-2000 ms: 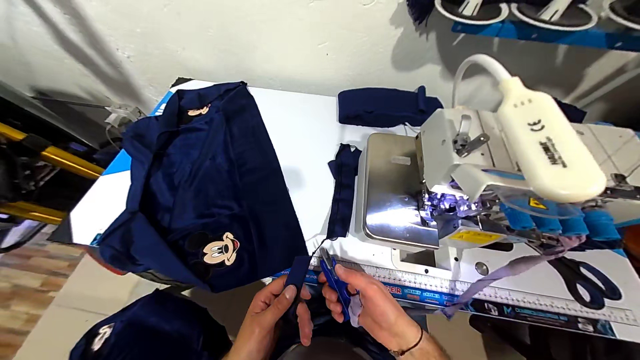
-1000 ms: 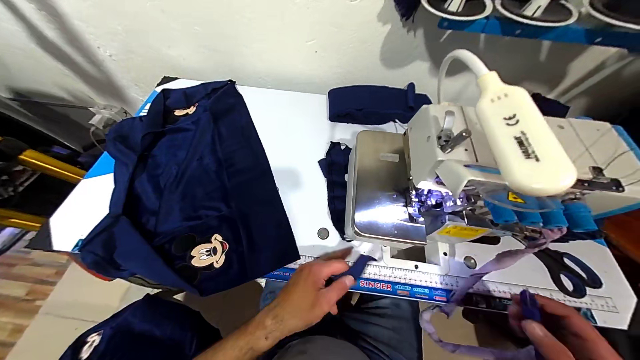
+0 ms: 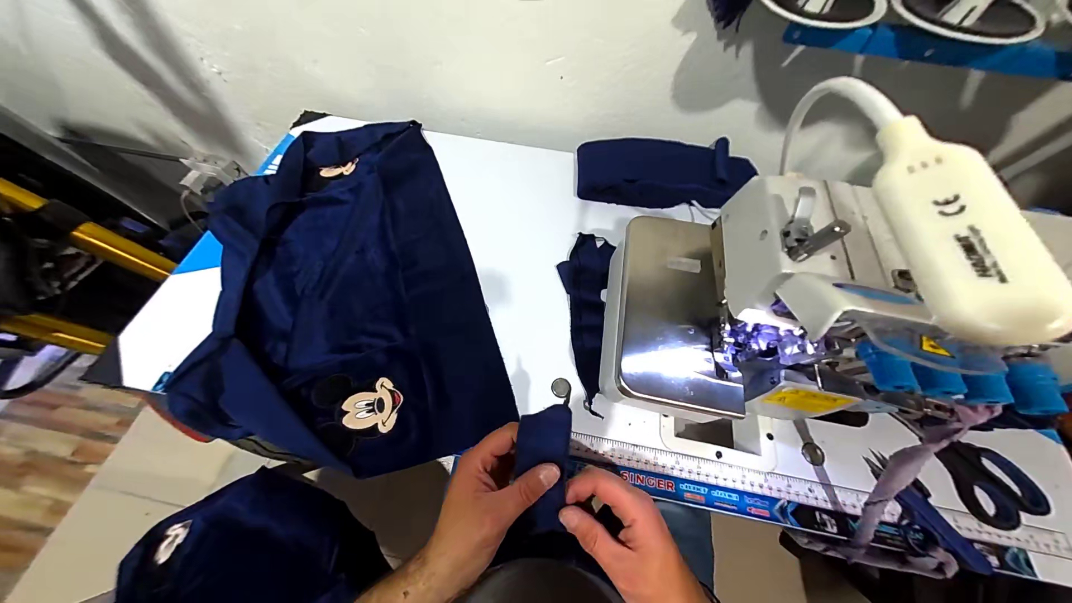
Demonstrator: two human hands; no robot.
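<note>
My left hand [image 3: 494, 502] pinches a narrow folded piece of navy fabric [image 3: 543, 444], thumb on top, at the table's front edge. At the right side of the same piece, my right hand [image 3: 620, 532] holds its edge between thumb and fingertips. The lower part of the fabric hangs toward my lap and is partly hidden. Left of my hands lies a large navy cloth with a cartoon mouse patch [image 3: 368, 408]. A serger sewing machine [image 3: 779, 335] stands to the right, its lamp lit over the needle area.
A printed ruler strip [image 3: 670, 477] runs along the front edge. Dark-handled scissors [image 3: 988, 486], blue thread snips [image 3: 938, 523] and a lilac cloth strip [image 3: 896, 486] lie at right. Navy pieces [image 3: 586, 310] lie left of the machine and a folded navy bundle [image 3: 653, 172] behind.
My right hand has come back from the far right to the fabric beside my left hand. The blue snips it held there now lie by the scissors.
</note>
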